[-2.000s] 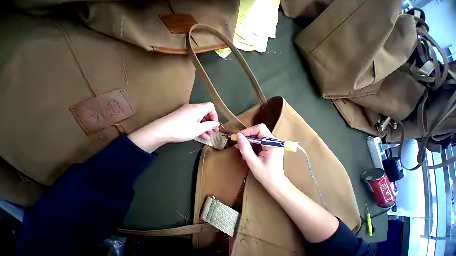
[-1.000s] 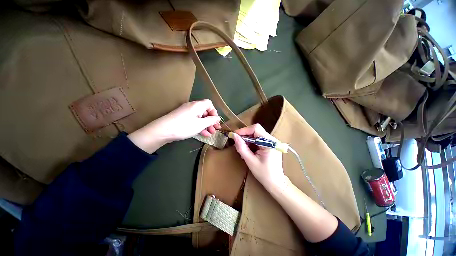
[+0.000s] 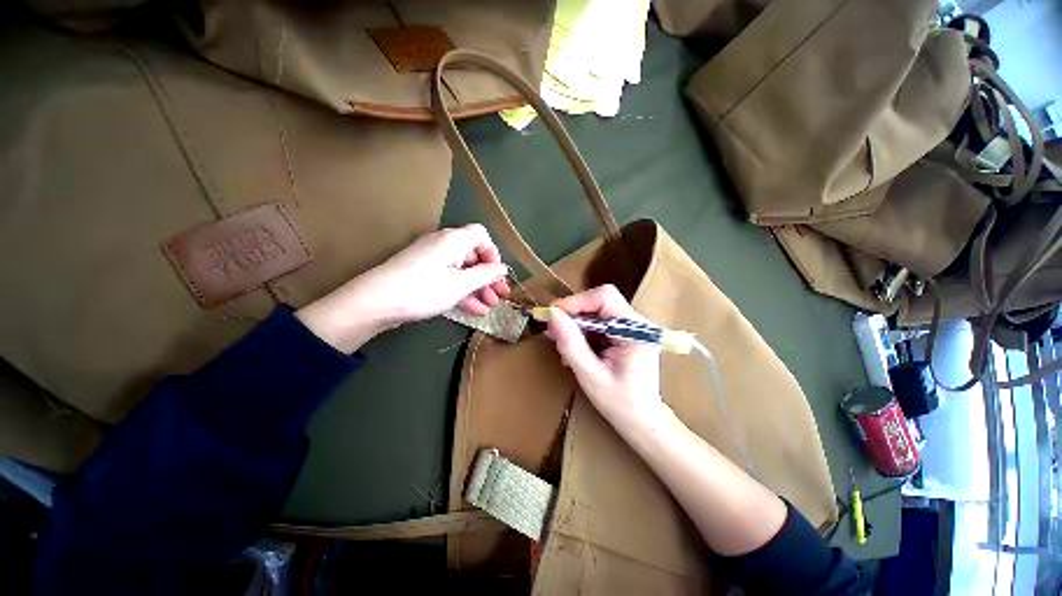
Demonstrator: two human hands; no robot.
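Observation:
A tan canvas tote lies in front of me, its opening showing an orange-brown inside and its handle looped up and away. My right hand is shut on a pen-shaped thread burner with a pale cord; its tip is at the upper webbing tab. My left hand is just left of the tip, thumb and fingertips pinched together at a fine thread end above that tab. A second webbing tab lies lower on the bag.
Other tan bags with leather patches lie at left, more at upper right. Yellow sheets lie at the back. A red can, a white power strip and a yellow-handled screwdriver are at right, on the green cover.
My left hand has moved slightly up and left at the thread. The pen's rear end has shifted slightly, its tip staying near the same tab. The bags have barely moved.

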